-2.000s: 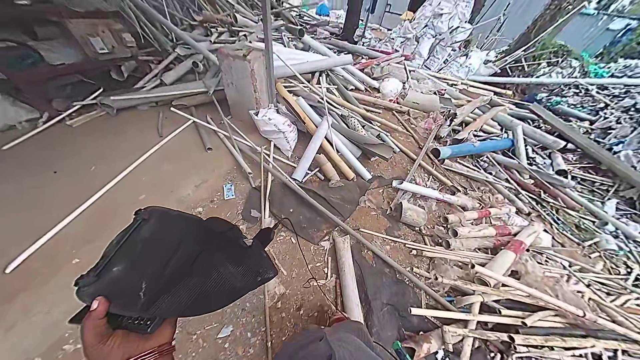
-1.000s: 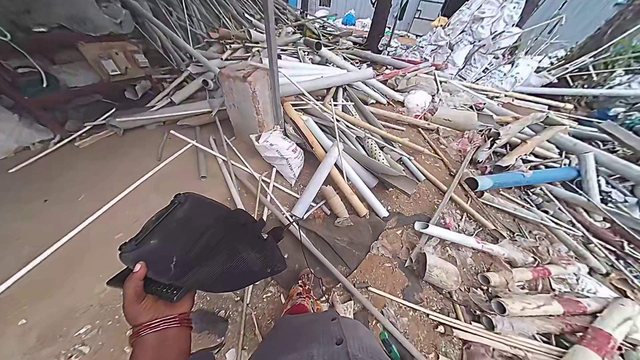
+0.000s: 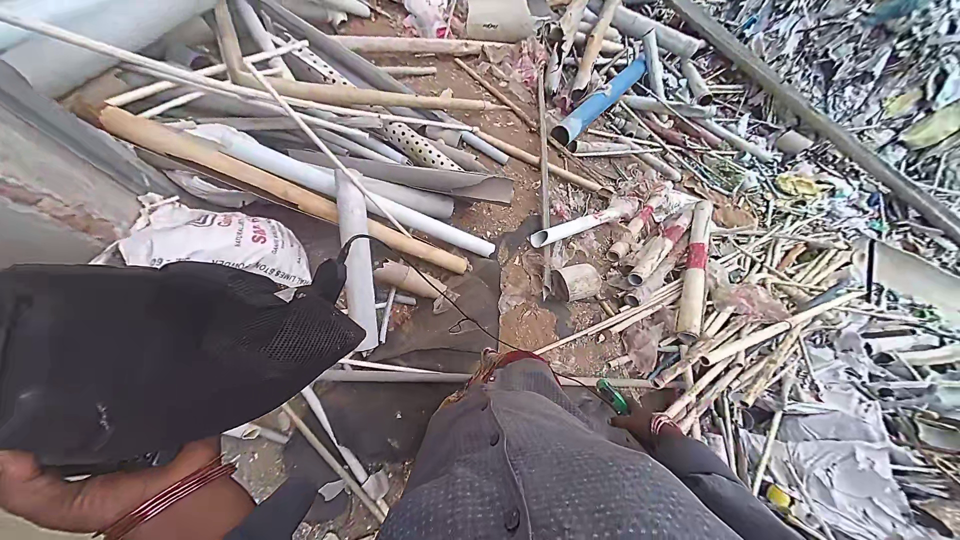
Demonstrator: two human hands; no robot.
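Observation:
My left hand (image 3: pixel 97 487), with thin red bangles at the wrist, holds a black fabric and mesh item (image 3: pixel 165 352) from beneath at the lower left. Its dark underside is partly hidden. A thin black cord (image 3: pixel 465 319) runs from the item's strap end across to the right, past my grey buttoned garment (image 3: pixel 517 465). Beside my right side, my right hand (image 3: pixel 637 424) is low with bangles on the wrist; its fingers are around or against the end of a small green object (image 3: pixel 613 396), whose kind is unclear.
A white printed sack (image 3: pixel 217 240) lies by a concrete block (image 3: pixel 52 202). Plastic pipes surround it, including a yellowish pipe (image 3: pixel 285 187) and a blue pipe (image 3: pixel 600 101). Thin pipes (image 3: pixel 780 330) are heaped at the right, near a long grey beam (image 3: pixel 817 124) and scrap sheets (image 3: pixel 832 450).
The view has turned down and to the right. My right hand has come into view beside the green object. The black item remains in my left hand.

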